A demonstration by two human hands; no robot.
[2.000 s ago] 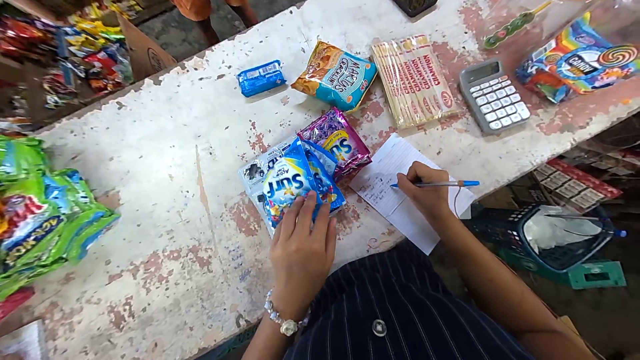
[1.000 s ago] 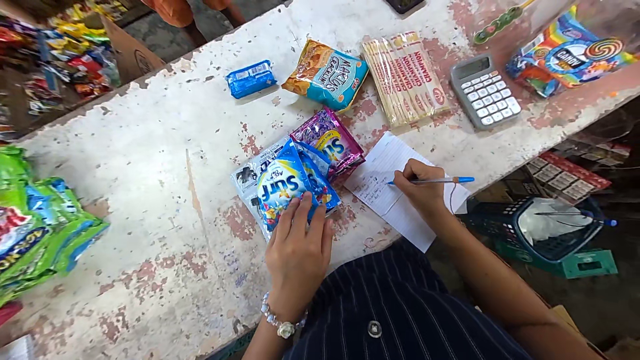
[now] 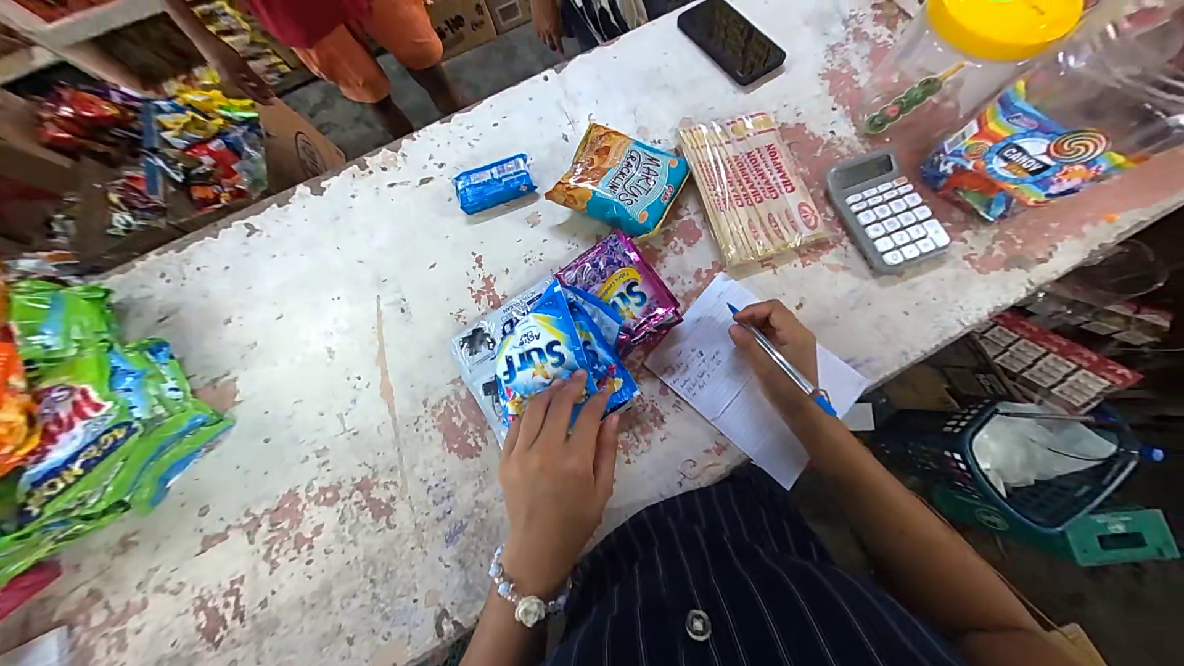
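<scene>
My left hand [image 3: 560, 453] lies flat with its fingers on blue Surf detergent sachets [image 3: 536, 356], holding nothing. Under and beside them are a silver-white packet [image 3: 476, 356] and purple Surf sachets [image 3: 629, 287]. My right hand [image 3: 775, 356] holds a blue ballpoint pen [image 3: 782, 359] above lined paper [image 3: 703, 356] that bears handwriting. Beyond the sachets lie a small blue packet [image 3: 496, 183], a Marty's Cracklin' snack bag [image 3: 622, 180] and a clear-wrapped bundle of Champion packets [image 3: 754, 190]. To their right is a grey calculator [image 3: 888, 211].
A worn white-painted counter [image 3: 305, 370] carries green packs [image 3: 102, 435], a smartphone [image 3: 731, 40], a yellow-lidded jar [image 3: 1004, 28] and a candy bag [image 3: 1027, 157]. Across it stands a person in orange shorts [image 3: 370, 55]. A dark basket [image 3: 1054, 462] sits low on the right.
The pen's tip has moved up the paper with my right hand, and the pen now slants down toward my wrist. My left hand stays on the sachets. The view takes in more beyond the counter.
</scene>
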